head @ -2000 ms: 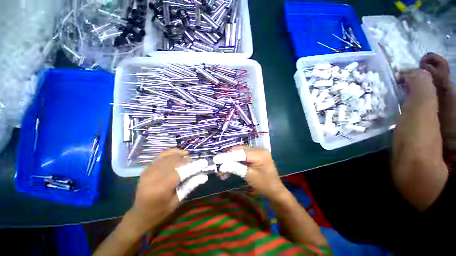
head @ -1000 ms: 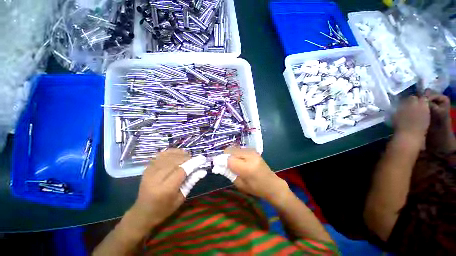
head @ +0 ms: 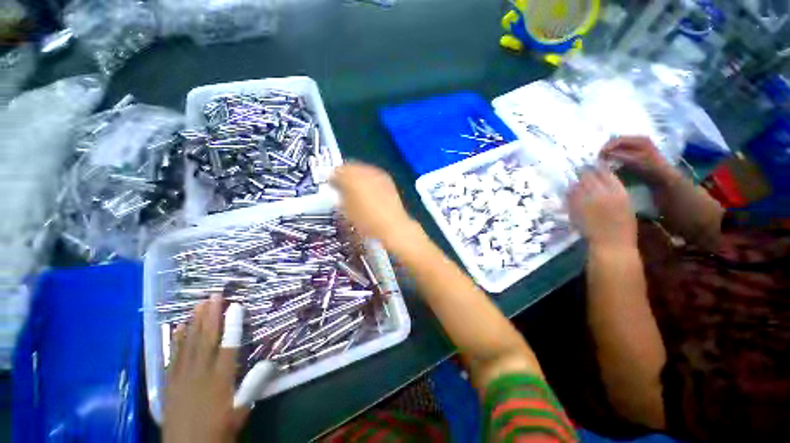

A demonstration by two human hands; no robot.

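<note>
The near white tray (head: 398, 322) is heaped with slim metal tube-and-rod parts (head: 286, 285). My left hand (head: 203, 372) lies over its lower left part, fingers spread, with white cots on the thumb and one finger; no part shows in it. My right hand (head: 368, 203) is at the corner where the near tray meets the farther white tray (head: 316, 95). Its fingertips are blurred at that tray's right rim, and whether they grip anything is unclear. Short metal sleeves (head: 251, 147) with dark parts fill the farther tray.
A blue tray (head: 82, 346) is at left, below clear bags of parts (head: 130, 173). At right are another blue tray (head: 433, 130), a tray of white-bodied parts (head: 498, 212), and a neighbour's hands (head: 606, 199). A yellow-and-blue fan (head: 550, 26) stands at the back.
My hands have moved apart from their meeting point at the near tray's front edge. The left is now spread over the tray; the right has reached forward. The view has shifted farther over the bench.
</note>
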